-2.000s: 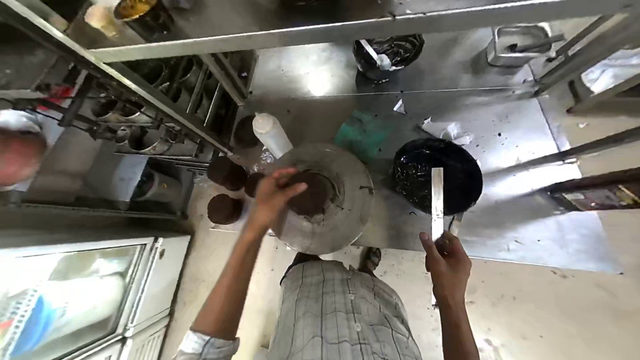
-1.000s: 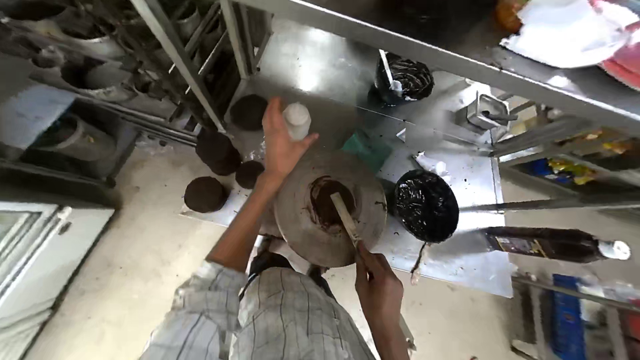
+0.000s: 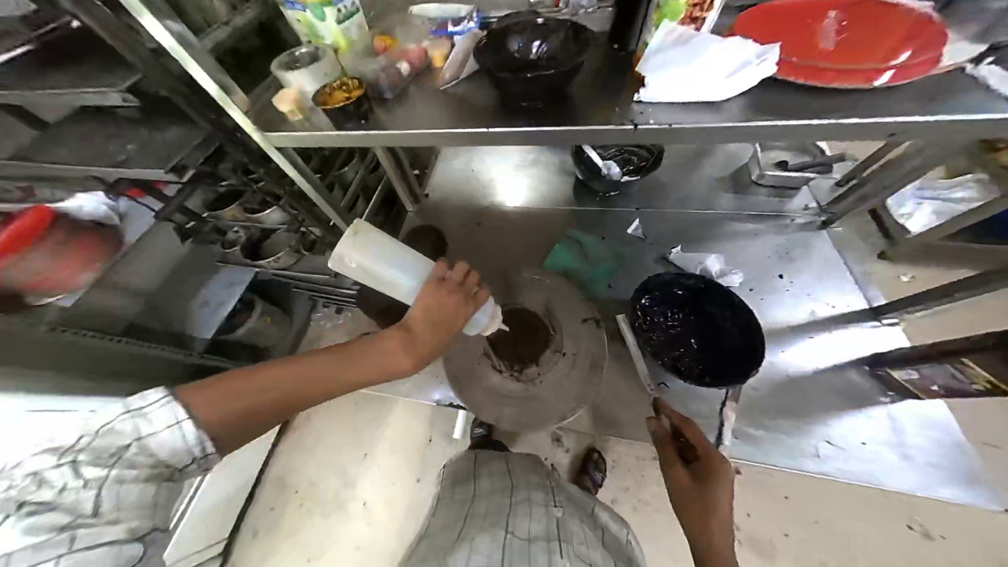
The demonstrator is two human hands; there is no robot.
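My left hand (image 3: 447, 305) grips a white squeeze bottle (image 3: 394, 266), tilted with its nozzle down over a dark brown cake layer (image 3: 521, 337). That layer sits on a round metal turntable (image 3: 472, 386) smeared with brown. In my right hand (image 3: 693, 465) is the handle of a spatula (image 3: 636, 354), its flat blade pointing away from me between the turntable and a black bowl (image 3: 697, 329) of glossy dark cream or glaze. More dark cakes (image 3: 381, 305) stand behind the bottle and my left forearm, partly hidden.
A green cloth (image 3: 583, 261) and crumpled white paper (image 3: 707, 266) lie behind the turntable. Farther back are another dark bowl (image 3: 618, 165) and a metal tray (image 3: 791, 164). A steel shelf (image 3: 472, 135) crosses above, holding bowls and a red plate (image 3: 843, 39). Racks stand left.
My left hand has taken hold of the squeeze bottle, which stood upright on the table, and tipped it over the cake. My right hand has moved the spatula off the cake to the right.
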